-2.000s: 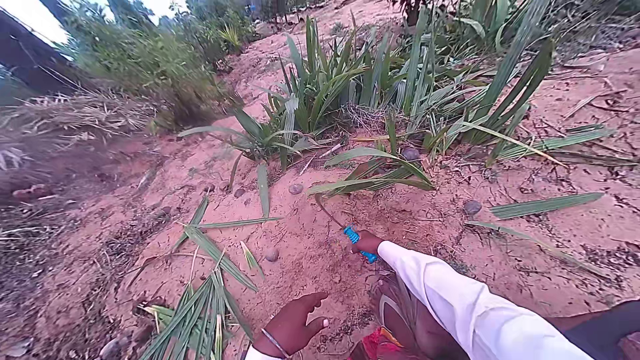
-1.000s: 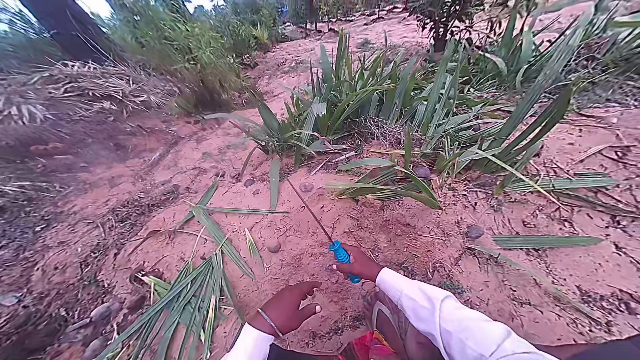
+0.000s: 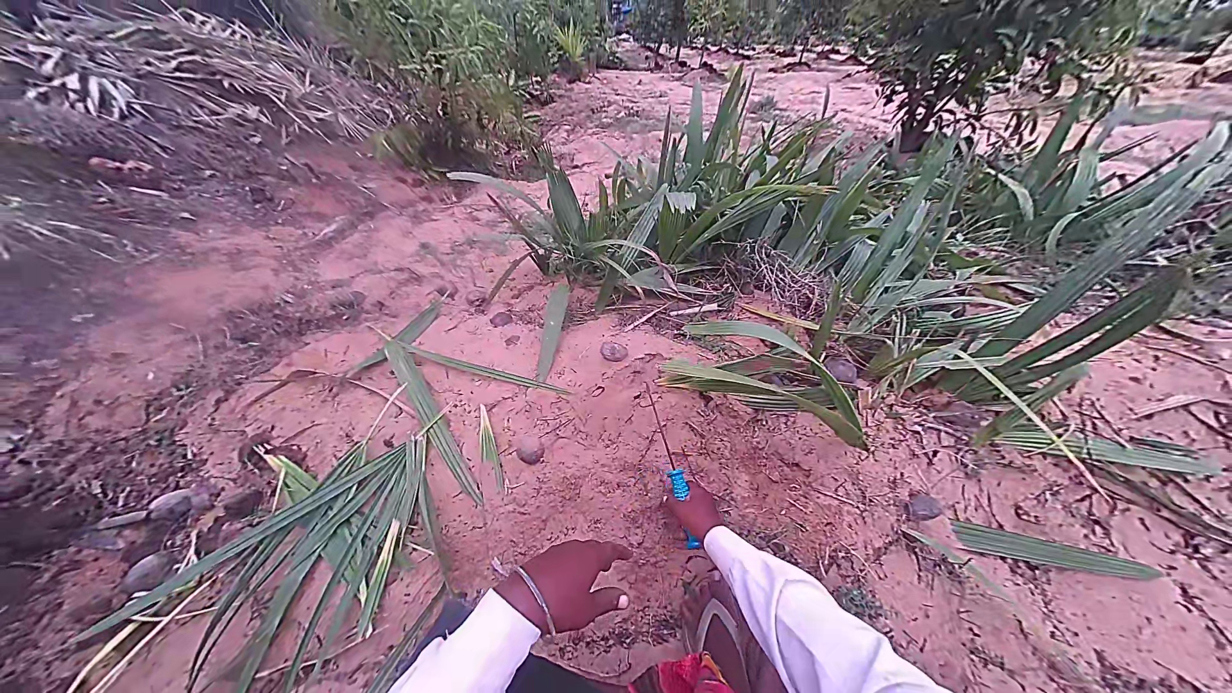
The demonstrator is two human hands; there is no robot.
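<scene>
My right hand [image 3: 695, 510] is closed around the ridged blue handle of a thin-bladed tool [image 3: 680, 484], whose dark, narrow blade points up and away over reddish soil. The blade looks slim; its exact kind is hard to tell. My left hand [image 3: 570, 582], with a bangle at the wrist, hovers at lower centre, fingers apart and holding nothing. To its left lies a pile of cut green palm-like leaves [image 3: 327, 529]. Beyond the blade's tip stands a clump of long, broad green leaves [image 3: 693, 212]. One sandalled foot [image 3: 722, 626] shows below my right hand.
Round brown fruits or stones, one [image 3: 529, 449] left of the blade and another [image 3: 613, 351] near the clump, lie on the soil. A loose leaf strip [image 3: 1054, 551] is at right. Dry fronds [image 3: 202, 72] are heaped at upper left, and a leafy shrub [image 3: 924, 67] stands at upper right.
The blade, low and partly hard to see at first, then slanting up to the left, now points more nearly straight away from me. The left hand stays empty. The view has shifted.
</scene>
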